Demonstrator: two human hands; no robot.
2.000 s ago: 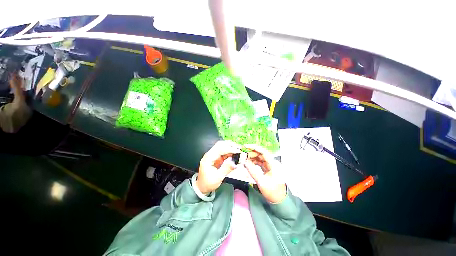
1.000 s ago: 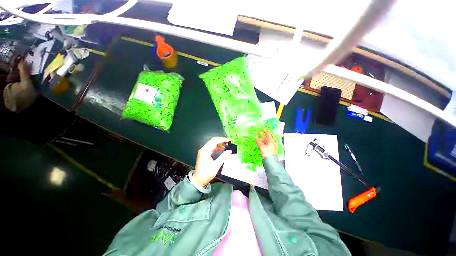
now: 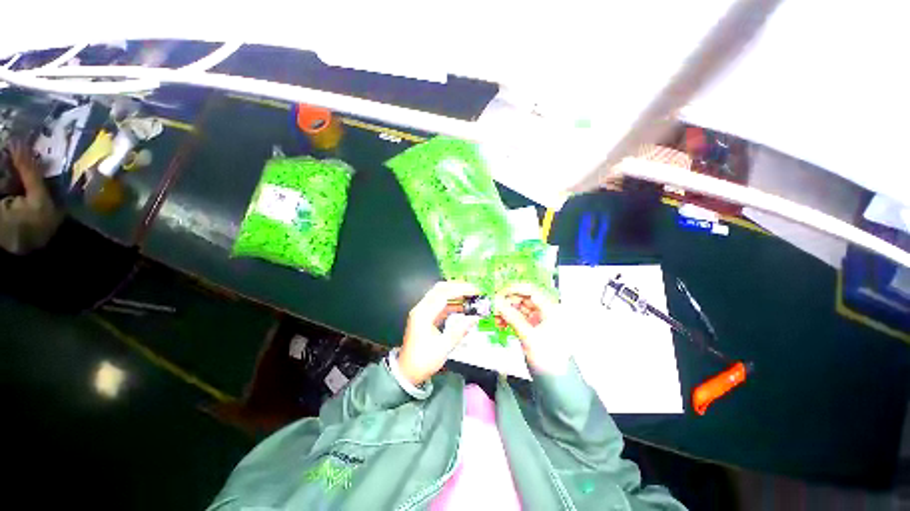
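Note:
My left hand (image 3: 431, 331) holds a small black part (image 3: 475, 306) between its fingertips, above the bench edge. My right hand (image 3: 527, 317) is close beside it with thumb and fingers drawn together at the part; whether it pinches a green piece is too small to tell. The open poly bag of green parts (image 3: 454, 205) lies just beyond my hands. Loose green parts (image 3: 496, 332) lie on white paper between and below my hands.
A second poly bag of green parts (image 3: 293, 217) lies left, an orange-topped container (image 3: 315, 122) behind it. Right are a blue tool (image 3: 593, 238), caliper (image 3: 639, 300) on a printed sheet (image 3: 629, 369), pen (image 3: 696, 304) and utility knife (image 3: 718, 387). A person's hand (image 3: 28, 172) shows far left.
Since one second ago, my right hand has come back from the loose green parts to the black part in my left hand. The view has shifted slightly.

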